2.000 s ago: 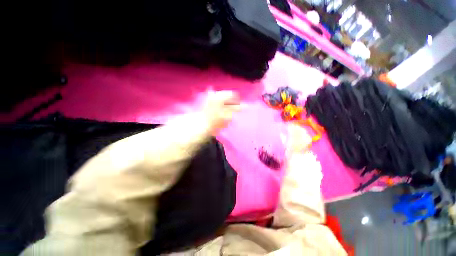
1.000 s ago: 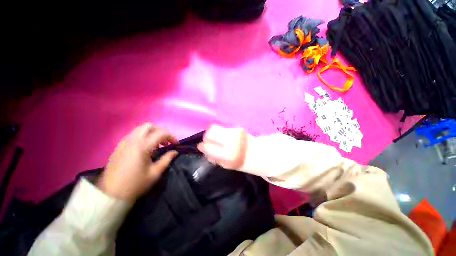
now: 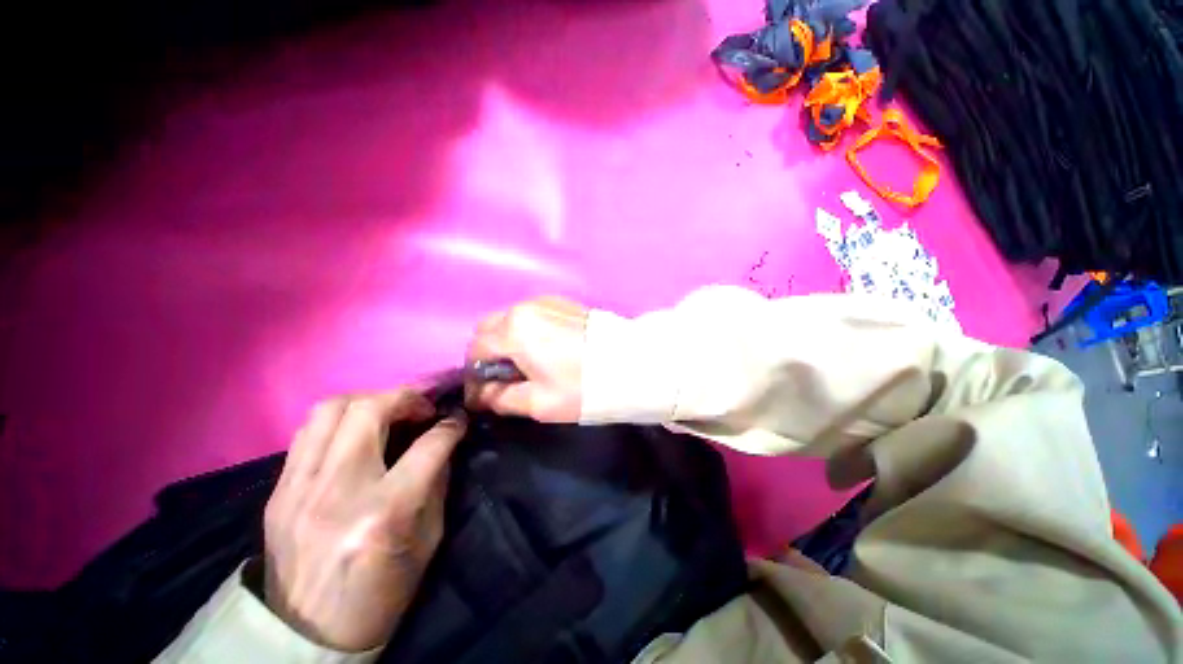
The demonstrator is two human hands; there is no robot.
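Observation:
A black backpack (image 3: 584,519) lies in front of me at the near edge of the pink table (image 3: 649,169). My left hand (image 3: 357,519) pinches the bag's upper seam edge between thumb and fingers. My right hand (image 3: 535,361) is closed beside it at the same edge, touching the fabric. A small dark tool, apparently thread snips (image 3: 493,371), shows in the right fist; its blades cannot be made out. The exact spot between the fingertips is dark and partly hidden.
White labels (image 3: 895,270) lie on the table beyond my right sleeve, partly covered by it. Grey and orange strips (image 3: 837,104) lie above them. Stacked black bags (image 3: 1038,130) stand at the far right. A blue stool (image 3: 1126,311) is on the floor at right.
Two seconds ago my hands were apart over the table; then both came to the bag's edge. Since then, my right hand has moved slightly left, closer to the left fingers.

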